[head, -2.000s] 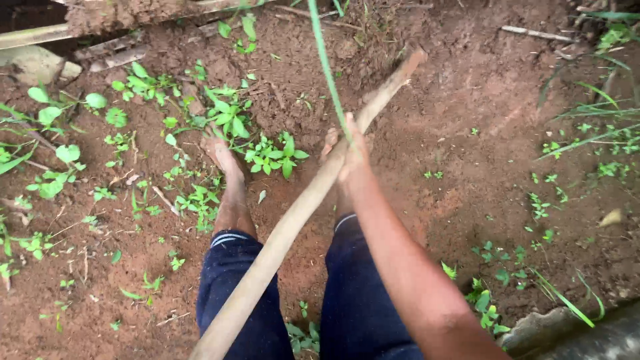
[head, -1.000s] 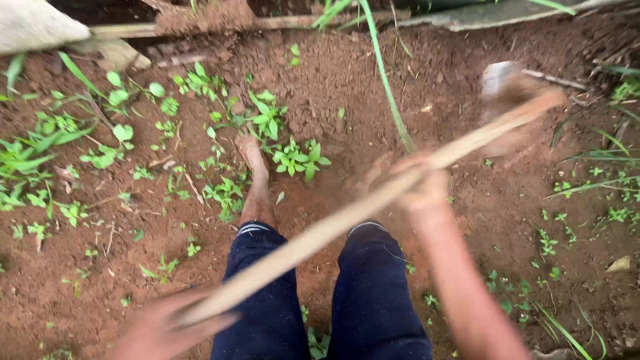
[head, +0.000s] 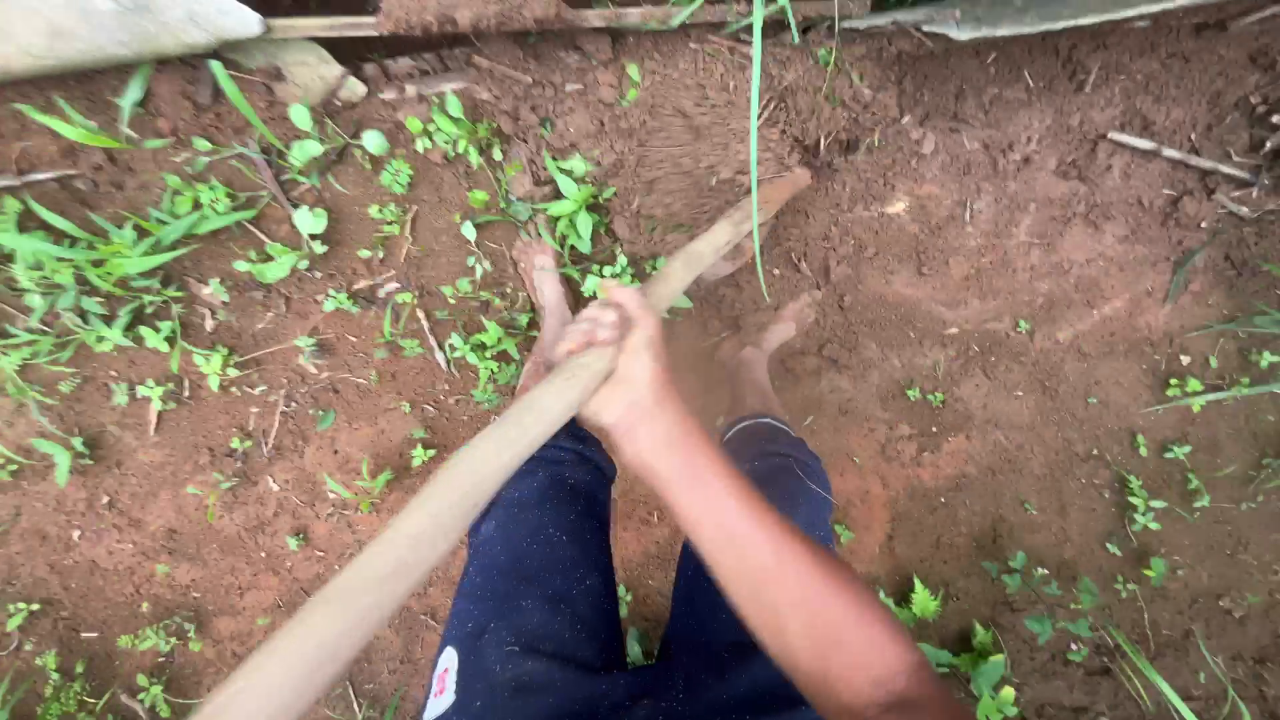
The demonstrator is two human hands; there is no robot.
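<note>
A long wooden handle (head: 480, 460) runs slantwise from the lower left up to the soil (head: 690, 150) at the upper middle. My right hand (head: 620, 360) is closed around the shaft, in front of my legs. The far end of the shaft rests near loose reddish-brown earth, where a head, perhaps a hoe's, is blurred or hidden. My left hand is out of view; the near end of the handle leaves the frame at the lower left.
My bare feet (head: 545, 280) stand on the soil among small green weeds (head: 490, 350). Grass (head: 100, 240) grows at the left. Flat stones (head: 120, 35) and a wooden board (head: 640, 15) line the top edge. A stick (head: 1180, 155) lies at the upper right. A long green blade hangs down in the upper middle.
The tool's far end, raised and blurred at the right a second ago, is down at the upper middle. My right hand has moved left. My left hand, visible then at the lower left, has left view.
</note>
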